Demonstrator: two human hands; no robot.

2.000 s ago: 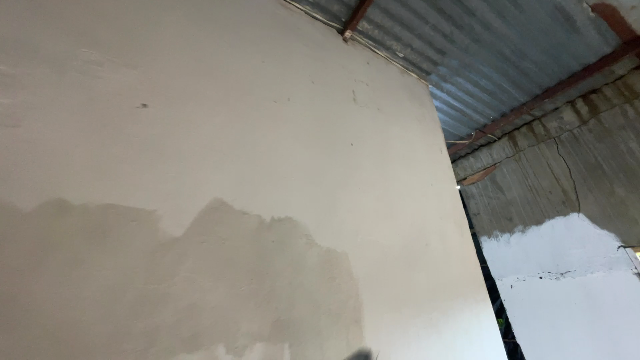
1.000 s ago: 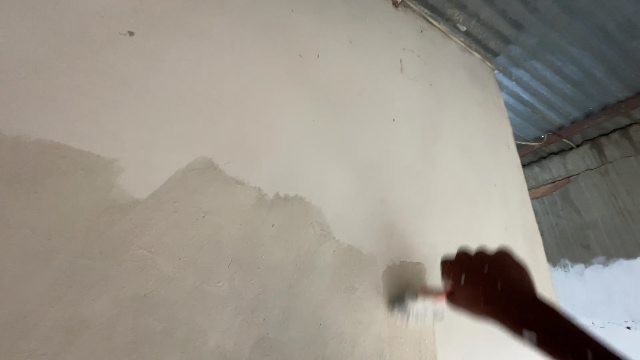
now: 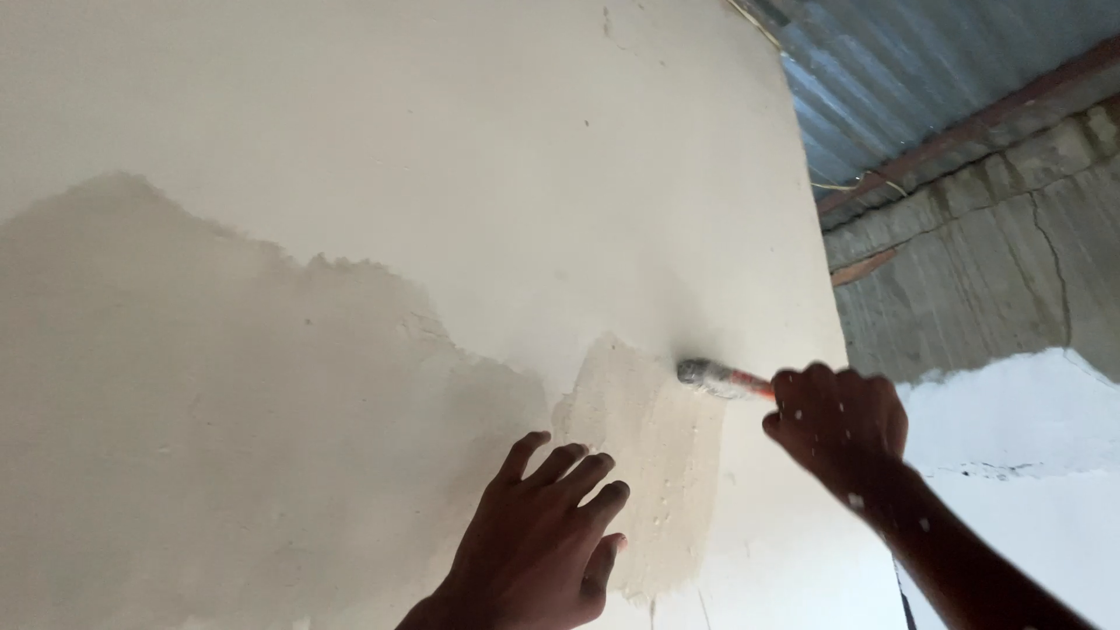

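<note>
My right hand (image 3: pixel 836 411), flecked with white spots, is closed round the orange-red handle of a paintbrush (image 3: pixel 722 378). The brush's dark, coated head points left, at the upper right edge of a fresh wet patch (image 3: pixel 647 455) on the pale wall (image 3: pixel 490 140). Left of and below the brush, my left hand (image 3: pixel 547 525) is spread with its fingers apart and holds nothing; whether it touches the wall I cannot tell. A broader, darker damp-looking area (image 3: pixel 227 402) with a ragged upper edge covers the wall's left part.
At the upper right is a corrugated metal roof (image 3: pixel 919 79) over a reddish-brown beam (image 3: pixel 989 118). Beyond the wall's right edge stands a cracked grey concrete wall (image 3: pixel 971 262) whose lower part is coated white (image 3: pixel 1032 429). A thin cable (image 3: pixel 840 185) hangs near the beam.
My left hand has come into view. The brush, low on the wall a second ago, now stands at the upper edge of a wet patch that was not visible as such before. The view has shifted.
</note>
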